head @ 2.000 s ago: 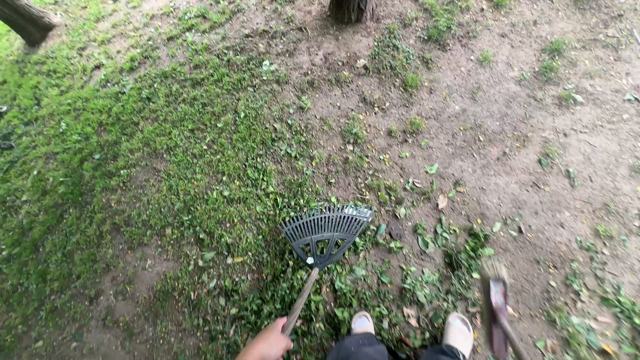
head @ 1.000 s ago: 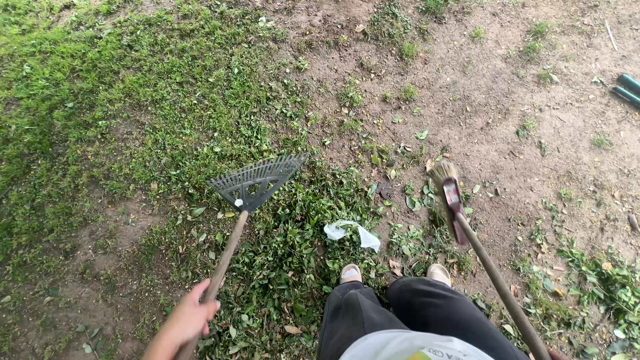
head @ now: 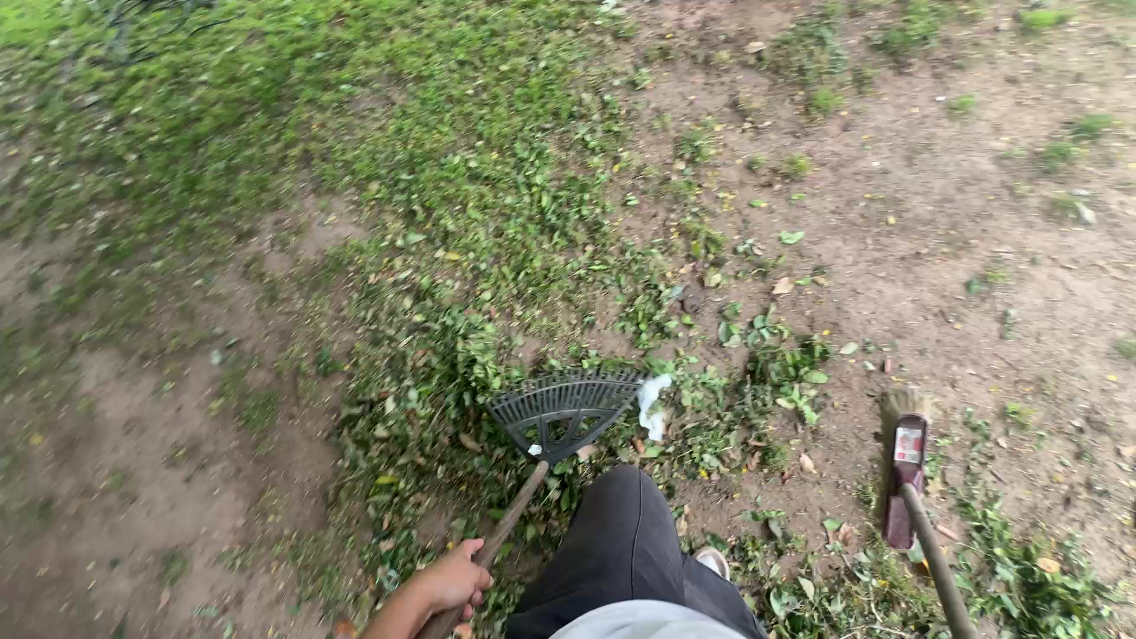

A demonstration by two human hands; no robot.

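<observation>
My left hand is closed around the wooden handle of a dark plastic fan rake, at the lower middle of the head view. The rake's tines lie on cut green leaves, and their right end touches a crumpled white scrap. At the lower right a push broom with a dark red head and pale bristles stands on the dirt, its wooden handle running down out of the frame. My right hand is outside the view.
Grass covers the upper left, and bare dirt stretches across the right. More leafy clippings lie at the lower right beside the broom. My leg and one shoe are at the bottom, close to the rake.
The rake has come nearer my legs since one second ago, and its tines now meet the white scrap, which lay apart from it. My left hand still holds the handle.
</observation>
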